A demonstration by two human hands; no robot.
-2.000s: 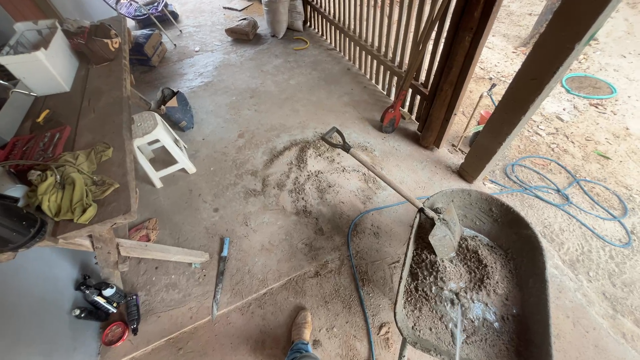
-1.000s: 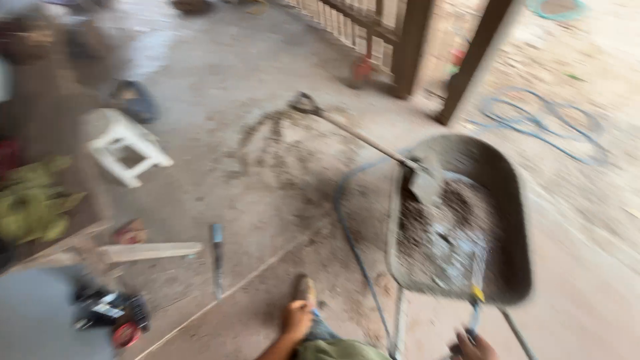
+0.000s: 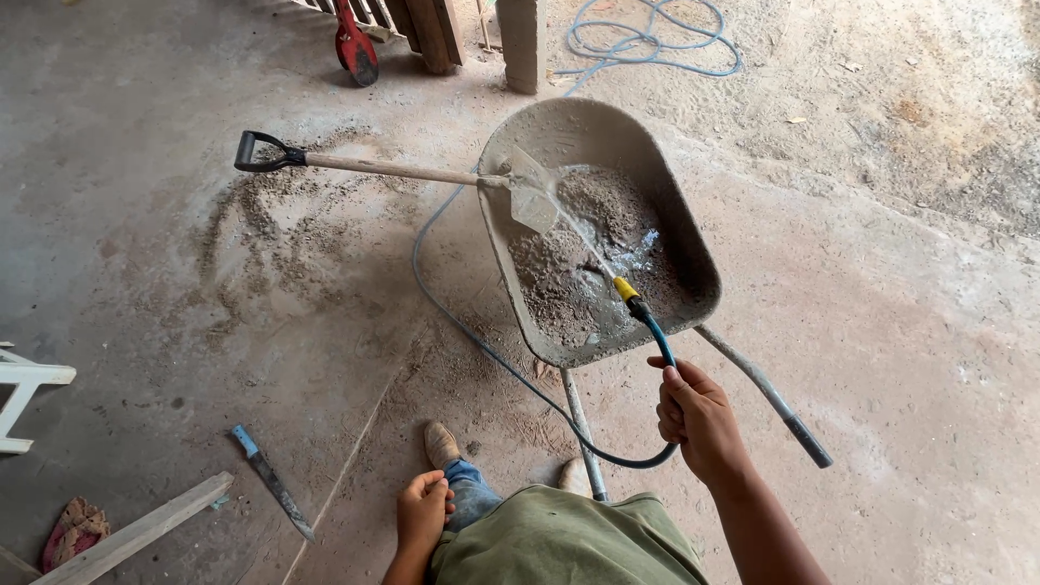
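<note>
My right hand (image 3: pixel 691 410) is closed around a blue garden hose (image 3: pixel 660 337) just behind its yellow nozzle (image 3: pixel 625 288). A jet of water runs from the nozzle onto the blade of a shovel (image 3: pixel 532 195) in the wheelbarrow (image 3: pixel 705 280). Wet, gravelly mix (image 3: pixel 561 272) and pooled water lie in the tray. The shovel's wooden shaft rests across the left rim, its black D-grip out over the floor. By my left thigh is my left hand (image 3: pixel 424 505), its fingers curled with nothing visible in them.
A machete (image 3: pixel 275 487) with a blue handle lies on the concrete floor at lower left, near a wooden board (image 3: pixel 142 532) and part of a white plastic stool (image 3: pixel 24 386). Loose mix (image 3: pixel 276 219) is scattered left of the wheelbarrow. Behind stand a post (image 3: pixel 522 45) and coiled hose (image 3: pixel 650 41).
Both hands, not visible two seconds ago, are now in view. My right hand has come up toward the wheelbarrow with the hose. The view has shifted toward the wheelbarrow.
</note>
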